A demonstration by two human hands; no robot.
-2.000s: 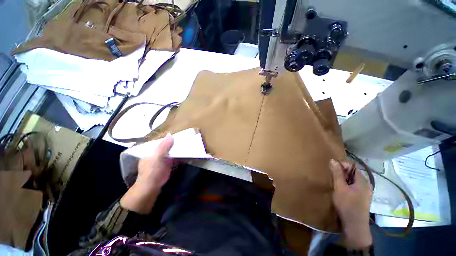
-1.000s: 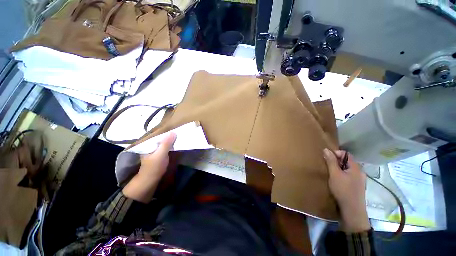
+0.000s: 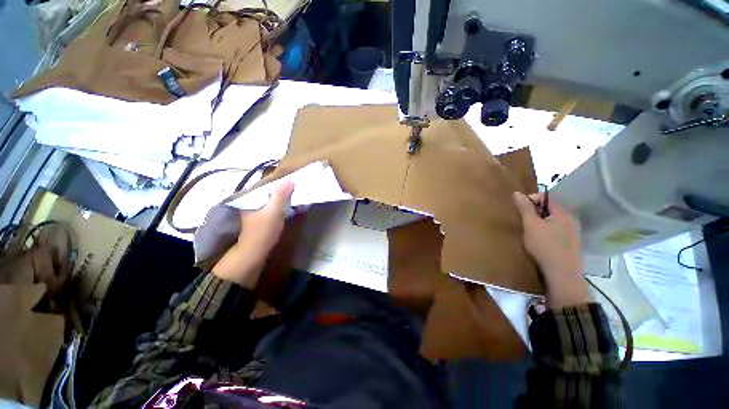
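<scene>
The tan bag body panel (image 3: pixel 472 212) lies under the presser foot (image 3: pixel 413 144) of the sewing machine. A thin straight seam (image 3: pixel 407 180) runs from the foot toward the panel's near edge. My left hand (image 3: pixel 264 224) grips the panel's left part, where the white backing (image 3: pixel 308 185) is folded up. My right hand (image 3: pixel 551 236) holds the panel's right edge, with a small dark tool, maybe thread snips (image 3: pixel 544 203), in the palm. More brown material hangs below the near edge.
Stacked bag pieces (image 3: pixel 172 48) with white backing lie at upper left. A cardboard box (image 3: pixel 100 240) is at left. The machine column (image 3: pixel 631 180) stands at right, with tension knobs (image 3: pixel 487 84) above the panel. Papers (image 3: pixel 667 287) lie at lower right. A handle loop (image 3: pixel 200 180) lies left.
Both hands have moved forward, away from me, with the panel. The near edge is closer to the presser foot and the visible seam is shorter. More brown material shows below the edge.
</scene>
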